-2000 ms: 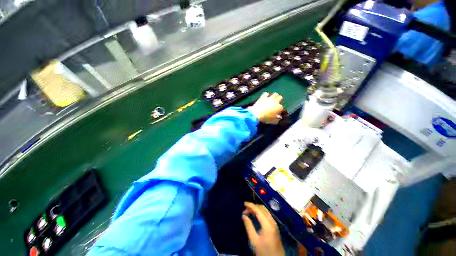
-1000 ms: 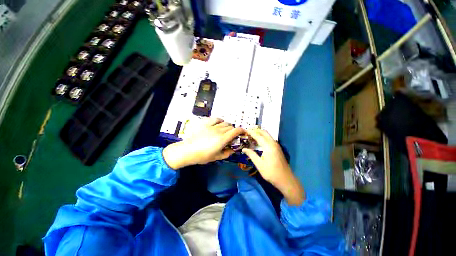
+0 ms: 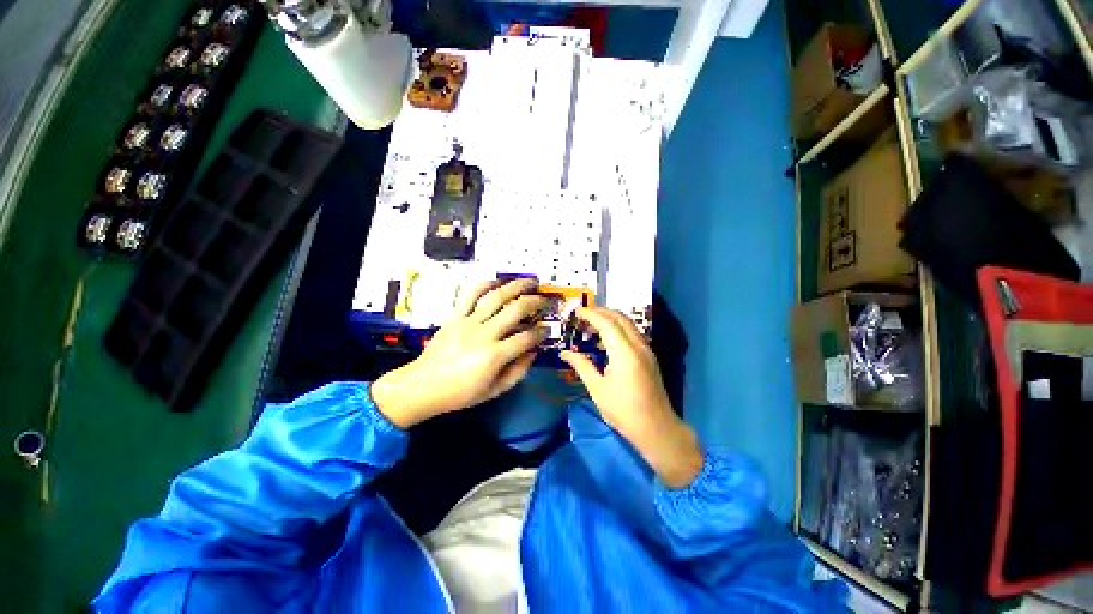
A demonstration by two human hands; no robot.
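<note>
A small round silver-and-dark unit is between my two hands at the front edge of the white base plate. It is at the orange fixture, which shows just behind my fingers. My left hand holds the unit from the left, fingers bent over it. My right hand holds it from the right with thumb and fingertips. The fingers hide part of the unit, and I cannot tell whether it is fully seated in the fixture.
The white press head stands at the plate's rear left, beside a brown block. A black block lies mid-plate. Left are an empty black tray, a tray of silver rounds and a loose ring. Shelves with boxes stand right.
One second ago both hands were at the unit as well; the orange fixture now shows more. Two seconds ago my left hand was at the trays. The view has since swung right and down.
</note>
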